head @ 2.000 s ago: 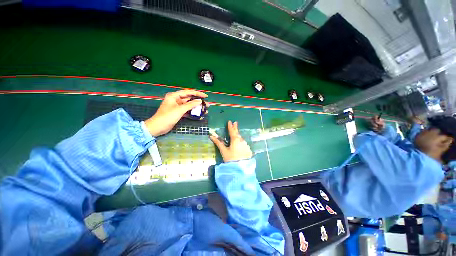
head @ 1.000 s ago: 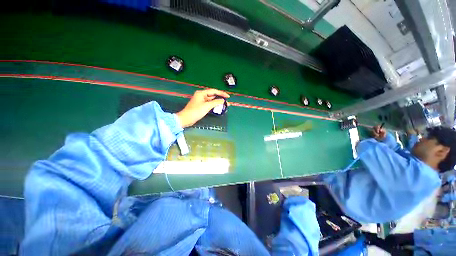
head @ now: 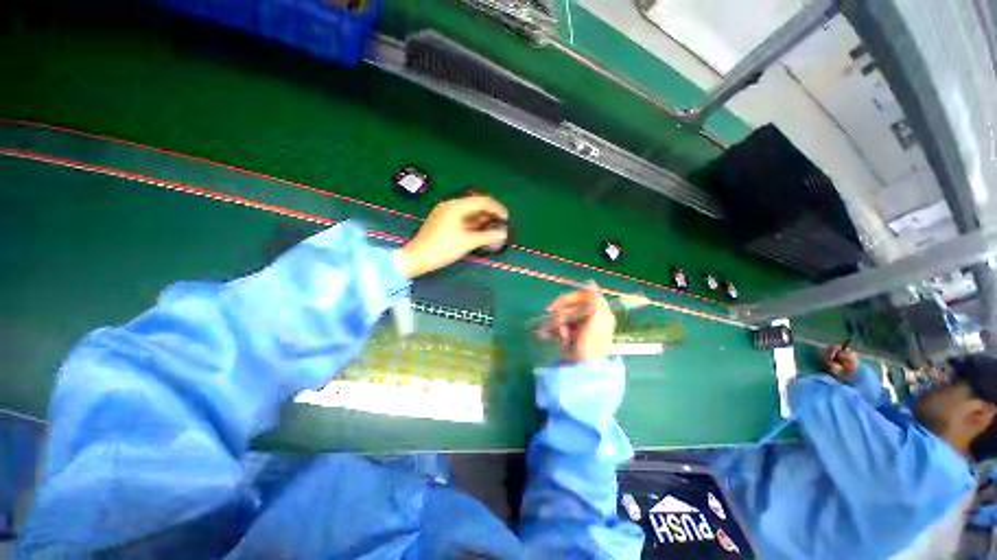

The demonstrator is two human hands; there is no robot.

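Observation:
My left hand [head: 457, 233] holds a round black electronic module [head: 494, 237] at its fingertips, over the red edge line of the belt. My right hand [head: 582, 324] is blurred, to the right of it above the green mat, with its fingers closed on a slim pale thing [head: 631, 299] that looks like tweezers; its tip is too blurred to make out. The adhesive sheet [head: 410, 377], with yellow patches and a bright white band, lies below my left forearm. The black grid tray [head: 454, 312] lies between sheet and belt, partly under my sleeve.
More round modules [head: 411, 181] ride on the green belt. A second film strip [head: 637, 348] lies right of my right hand. A black box marked PUSH [head: 683, 523] is below the bench edge. A blue bin [head: 295, 24] and black trays [head: 789, 202] stand beyond. Another person [head: 875, 438] works at right.
My right hand has come up from the open drawer onto the bench side, and the drawer is shut. My left hand has moved slightly with the module, which is turned and less visible.

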